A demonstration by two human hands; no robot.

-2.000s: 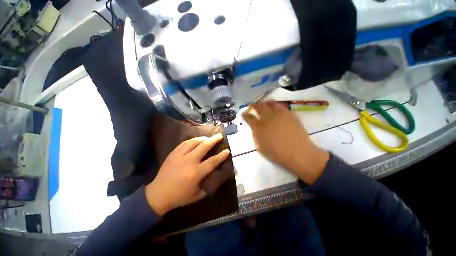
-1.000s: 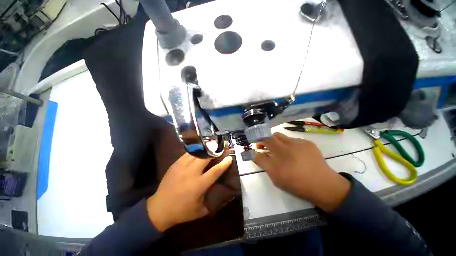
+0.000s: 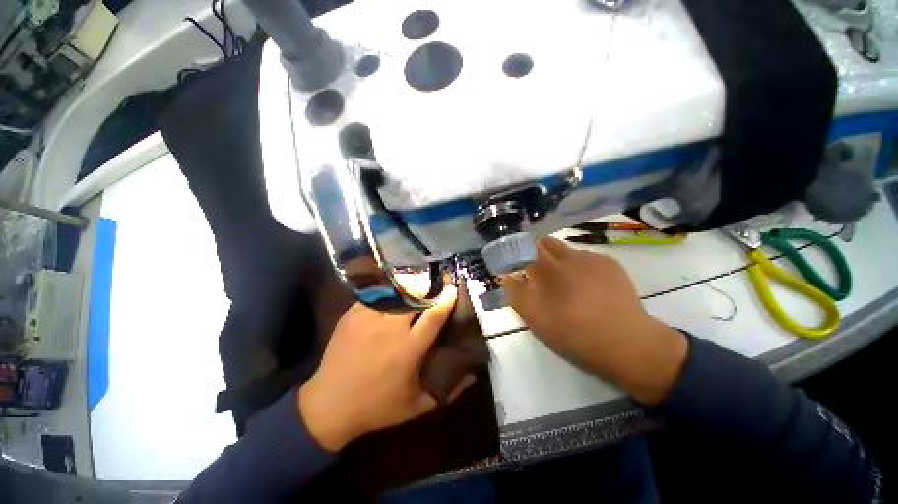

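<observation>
The white sewing machine (image 3: 492,108) has a blue stripe and a shiny curved metal band at its left. A black garment piece (image 3: 231,207) drapes left of the needle area. A dark brown piece (image 3: 458,433) lies under my left hand (image 3: 379,364), which rests on it and pinches a fold near the presser foot. My fingertips there are partly behind the metal band. My right hand (image 3: 581,310) is at the right of the needle area, its fingers bent beside the machine's small metal parts. Its fingertips are hidden, so I cannot tell whether they hold anything.
Snips (image 3: 640,234) with orange and yellow-green handles lie behind my right hand. Scissors (image 3: 800,281) with green and yellow loops lie at the right. A thread end (image 3: 727,300) curls on the table. A grey measuring strip (image 3: 571,433) runs along the front edge. A black band wraps the machine arm.
The view has moved closer to the machine. My right hand has moved in close beside the needle area. The brown piece is now more folded between my left hand's fingers.
</observation>
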